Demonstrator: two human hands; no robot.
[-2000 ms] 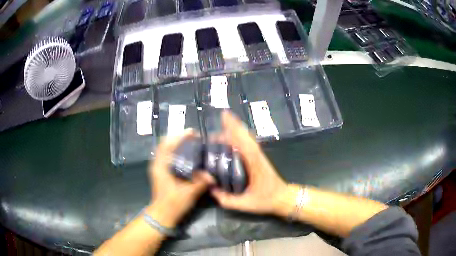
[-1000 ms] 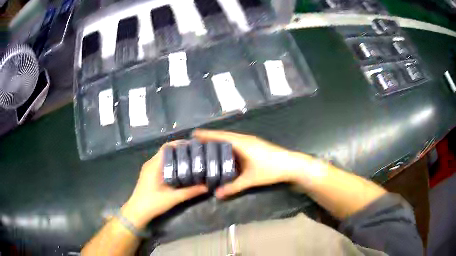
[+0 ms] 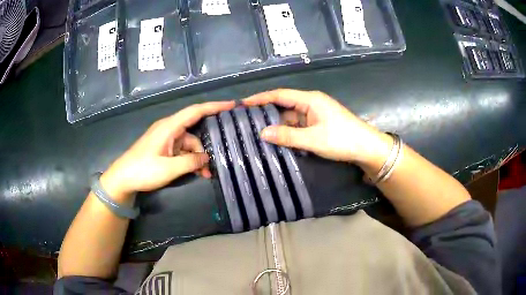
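Several keypad phones [image 3: 254, 167] stand on their long edges, side by side in a row, at the bench edge against my clothing. Their grey sides face up. My left hand [image 3: 158, 150] holds the left side and far end of the row, with small keys just showing by its fingers. My right hand [image 3: 323, 127] holds the far right end, its thumb on top of the phones. The screens are mostly hidden between the phones.
A clear blister tray [image 3: 230, 72] lies beyond the hands, with white paper slips [image 3: 151, 43] in its near pockets. Another small tray with dark parts [image 3: 487, 49] is at the upper right. Part of a white fan [image 3: 11, 23] shows at the upper left. The green bench [image 3: 357, 98] surrounds them.
The phones went from a bunch held end-up between both hands to a row on their long edges, nearer my body. The view has tilted down, so the tray's phones are out of frame.
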